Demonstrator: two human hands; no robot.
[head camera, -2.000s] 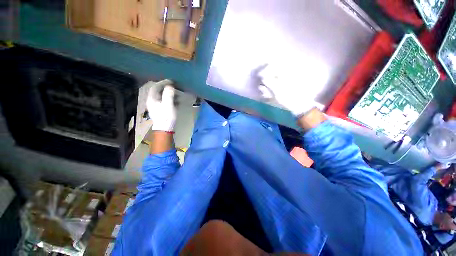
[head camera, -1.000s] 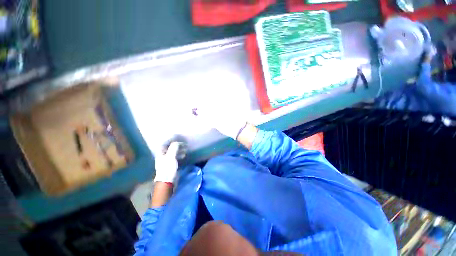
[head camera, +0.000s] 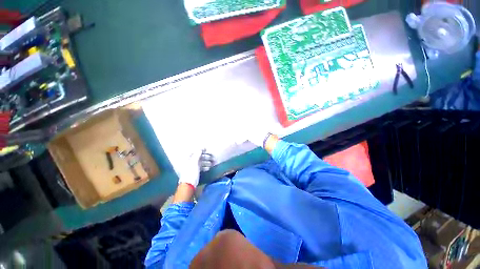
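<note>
My left hand (head camera: 197, 166), in a white glove with a red cuff edge, is at the front edge of the shiny metal plate (head camera: 210, 110); I cannot tell if its fingers hold anything. My right hand (head camera: 253, 134) is over the same plate, washed out by glare, so its fingers do not show. A green circuit board (head camera: 321, 65) lies solder side up on a red foam pad (head camera: 273, 94), right of my hands. Side cutters (head camera: 402, 79) lie open on the metal right of the board.
A carton tray (head camera: 95, 163) with small loose parts is at left. A loaded carrier (head camera: 39, 63) sits far left. Another board (head camera: 231, 8) on red foam is at the back. A fan (head camera: 447, 26) with cable stands right. Black crates (head camera: 437, 163) are at lower right.
The view has swung toward the right, then steadied, bringing the board, cutters and loaded carrier into clearer view. My left hand has moved from beside the bench to the metal plate's front edge.
</note>
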